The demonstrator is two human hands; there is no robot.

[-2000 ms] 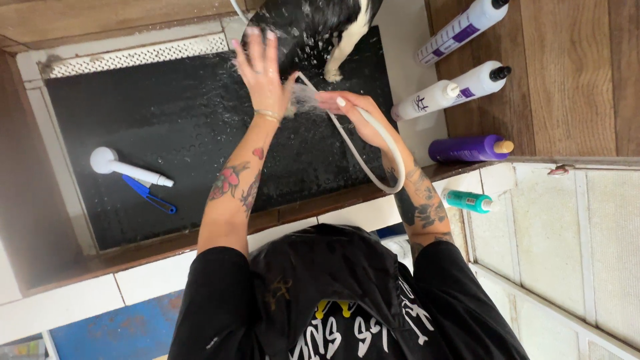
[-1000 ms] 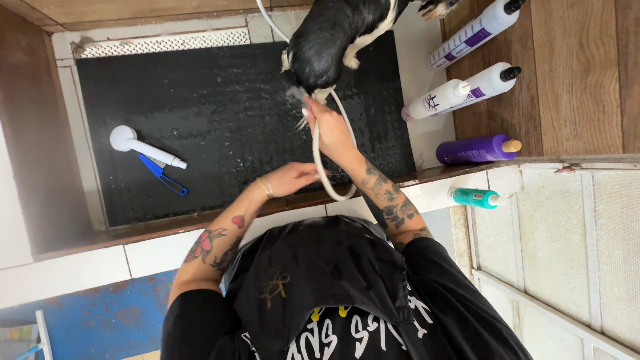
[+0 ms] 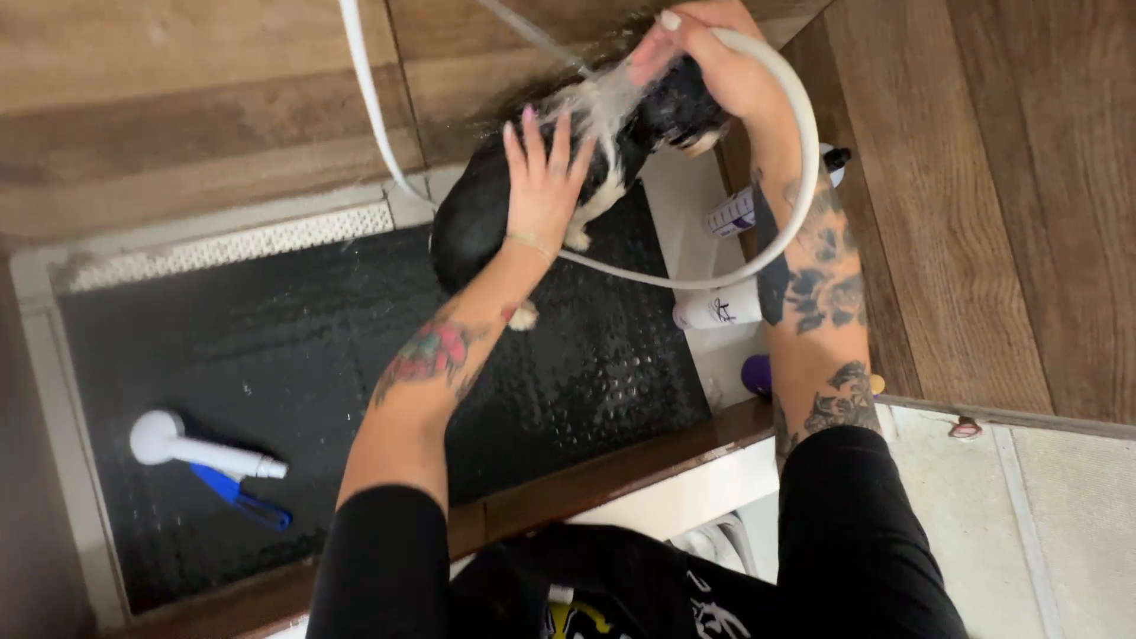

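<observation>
A wet black-and-white dog (image 3: 479, 209) stands on the black mat at the back of the wash tub, its head to the right. My left hand (image 3: 543, 182) lies on its back with the fingers spread. My right hand (image 3: 723, 67), beside the dog's head, grips the end of a white hose (image 3: 803, 142). Water sprays from near that hand over the dog's neck and shoulders. The hose loops down around my right forearm and passes under my left wrist. Its outlet is hidden by my fingers and the spray.
A white shower head (image 3: 158, 437) and a blue-handled tool (image 3: 240, 497) lie at the left on the black mat (image 3: 311, 355). White bottles (image 3: 721, 308) and a purple bottle (image 3: 757, 375) line the right ledge, partly behind my right arm. The tub's brown rim (image 3: 621, 470) runs along the front.
My left hand has moved from the tub's front side up onto the dog's back. My right hand has moved up and right to the dog's head. Water now sprays on the dog. The view has shifted.
</observation>
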